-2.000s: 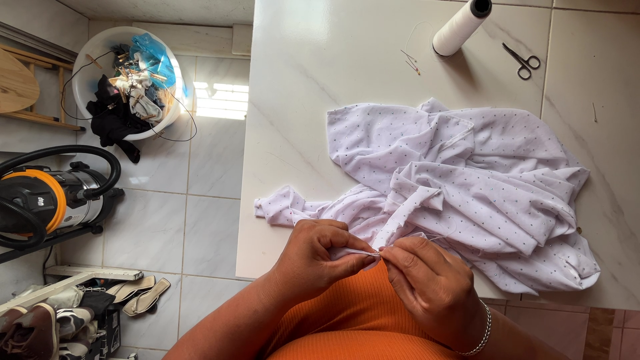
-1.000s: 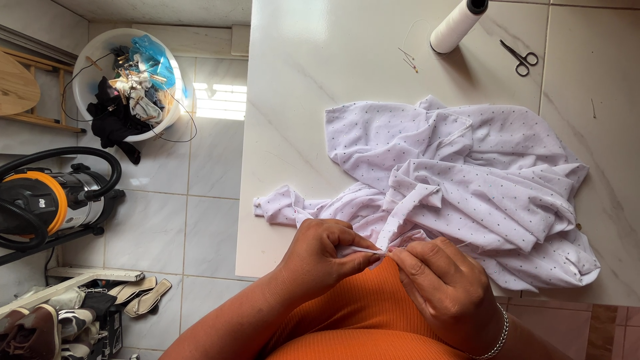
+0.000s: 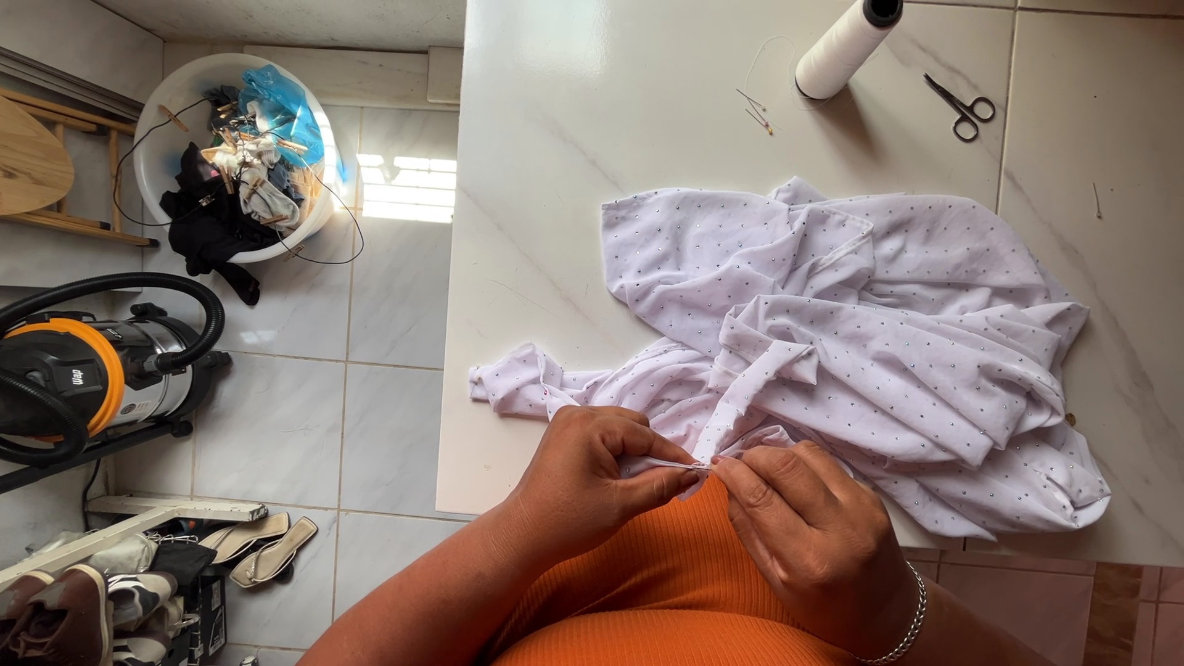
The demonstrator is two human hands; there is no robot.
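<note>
A white garment with small dark dots lies rumpled on the marble-look table, its near edge drawn toward my body. My left hand pinches a folded edge of this fabric between thumb and forefinger. Close beside it, the fingertips of my right hand are pinched together at the same edge; whether they hold fabric, thread or a needle is too small to tell. Behind the garment a spool of white thread stands near pins with coloured heads. Small scissors lie to the right of the spool.
A thin pin or needle lies at the table's right. On the floor to the left are a white tub of cloths and clothespins, a vacuum cleaner, sandals and shoes by a rack.
My right hand has shifted slightly at the fabric edge, its fingertips staying close to my left hand. The garment, spool and scissors lie as before.
</note>
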